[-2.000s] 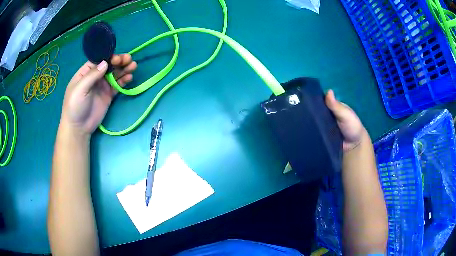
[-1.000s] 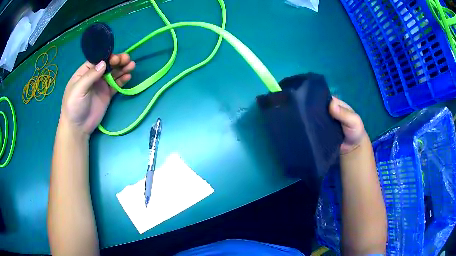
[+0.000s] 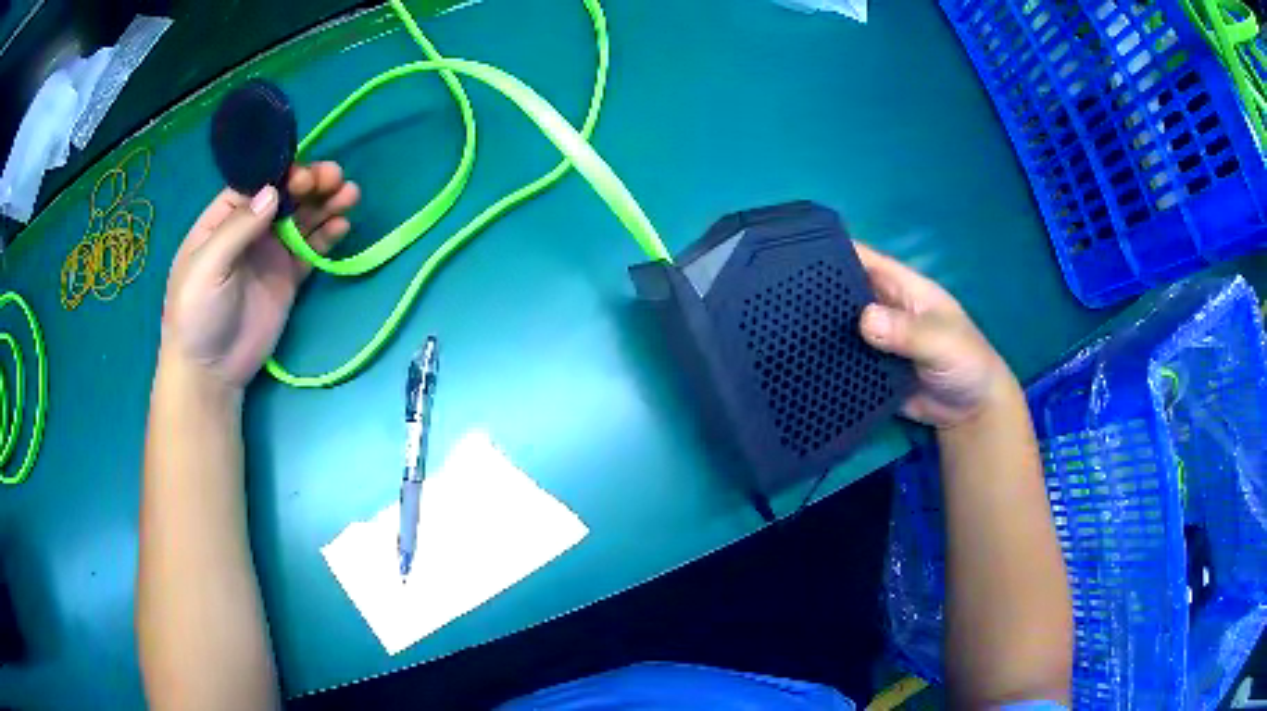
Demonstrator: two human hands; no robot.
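Observation:
My left hand (image 3: 239,278) pinches the round black head (image 3: 254,135) at its lower edge, where the bright green cable (image 3: 364,260) joins it. The cable loops over the green bench and runs to the top left corner of the black box (image 3: 785,347). My right hand (image 3: 931,340) holds the box by its right side, thumb on the front. The box's perforated grille faces up towards me. A thin black cord shows at its lower end. My right fingers are partly hidden behind the box.
A pen (image 3: 414,452) lies on a white paper slip (image 3: 459,549) on the bench (image 3: 556,389). Yellow rubber bands (image 3: 109,247) and crumpled clear bags (image 3: 77,104) lie at left. Another green lead (image 3: 17,389) shows at the left edge. Blue crates (image 3: 1112,153) stand at right, one film-lined (image 3: 1112,486).
My right hand has turned the black box, so its perforated grille now shows instead of its smooth panel. My left hand and the round head have shifted slightly down and left.

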